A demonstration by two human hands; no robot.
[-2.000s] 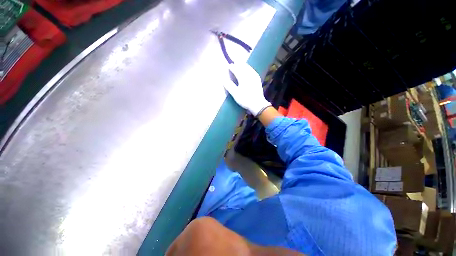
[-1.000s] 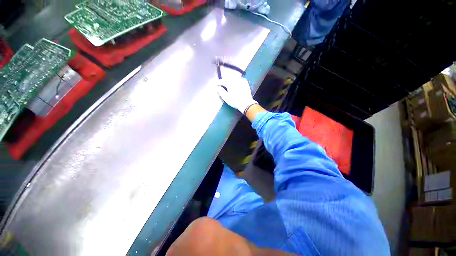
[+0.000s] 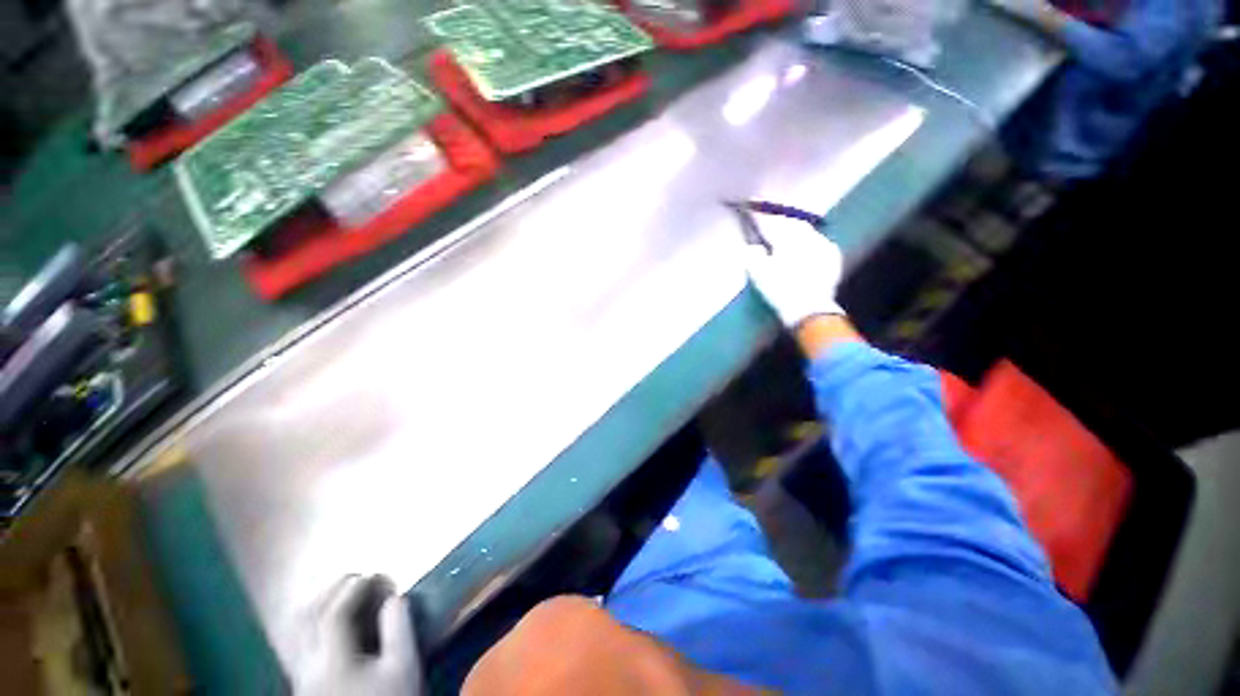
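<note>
Small diagonal cutters (image 3: 755, 218) with dark handles lie open in a V on the shiny metal sheet (image 3: 449, 354). My right hand (image 3: 800, 272), in a white glove, is at the handle ends, by the sheet's front edge; whether its fingers grip a handle cannot be told. My left hand (image 3: 356, 642), in a white glove, is at the bottom edge, partly cut off and blurred, over the sheet's near left corner. A dark patch shows between its thumb and fingers; whether this is an object or a gap cannot be told.
Green circuit boards (image 3: 306, 150) sit on red pads (image 3: 469, 150) behind the sheet. A component-side-up board (image 3: 82, 354) is far left, above a cardboard box (image 3: 136, 585). A black bin (image 3: 1163, 544) with red sheets (image 3: 1040, 469) is right. Another person's blue sleeve (image 3: 1135, 68) is top right.
The camera view has swung left, bringing more boards, the dark assembly and the cardboard box into view. My left hand has come into view at the bottom left. My right hand remains beside the cutters.
</note>
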